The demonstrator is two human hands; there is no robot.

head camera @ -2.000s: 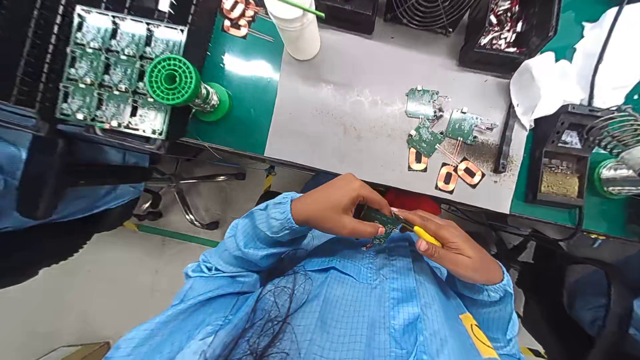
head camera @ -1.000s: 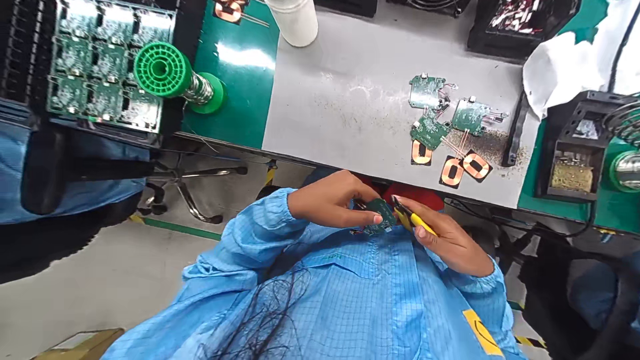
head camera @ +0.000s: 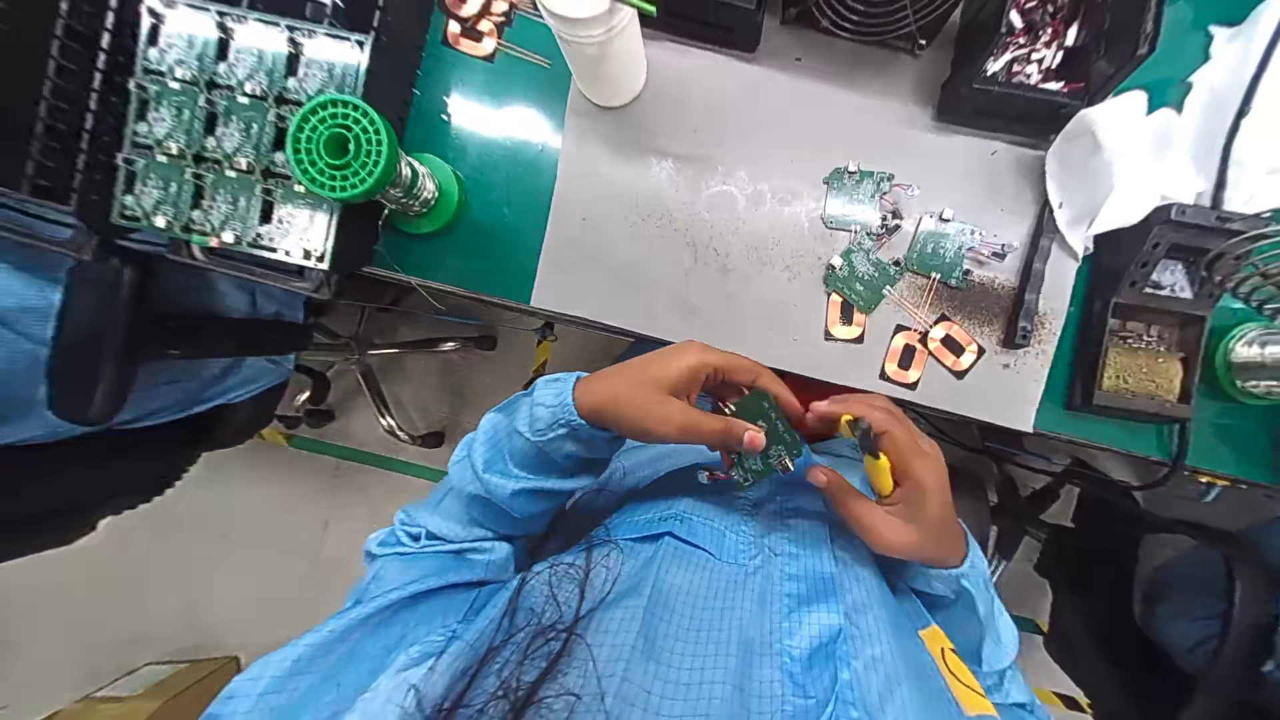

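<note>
Between the thumb and fingers of my left hand (head camera: 690,400) is a small green circuit board (head camera: 768,440), tilted, with short wires at its lower left. My right hand (head camera: 895,490) holds a yellow-and-black hand tool (head camera: 872,458), perhaps small cutters; its jaws are hard to make out. Both hands are in front of my blue smock, just off the table's near edge, the tool apart from the board. Beyond them on the grey mat (head camera: 690,250) lie several green circuit boards (head camera: 940,248) joined by wires to copper coils (head camera: 905,357) on black backings.
A green solder spool (head camera: 342,148) stands left, beside a panel of circuit boards (head camera: 235,125) in a black rack. At the back are a white bottle (head camera: 605,60) and a black parts bin (head camera: 1050,70). A black soldering-iron stand (head camera: 1150,320) and white cloth (head camera: 1120,160) are at right.
The yellow tool has turned in my right hand and moved away from the board. My left hand still holds the board, now tilted with more of its face showing.
</note>
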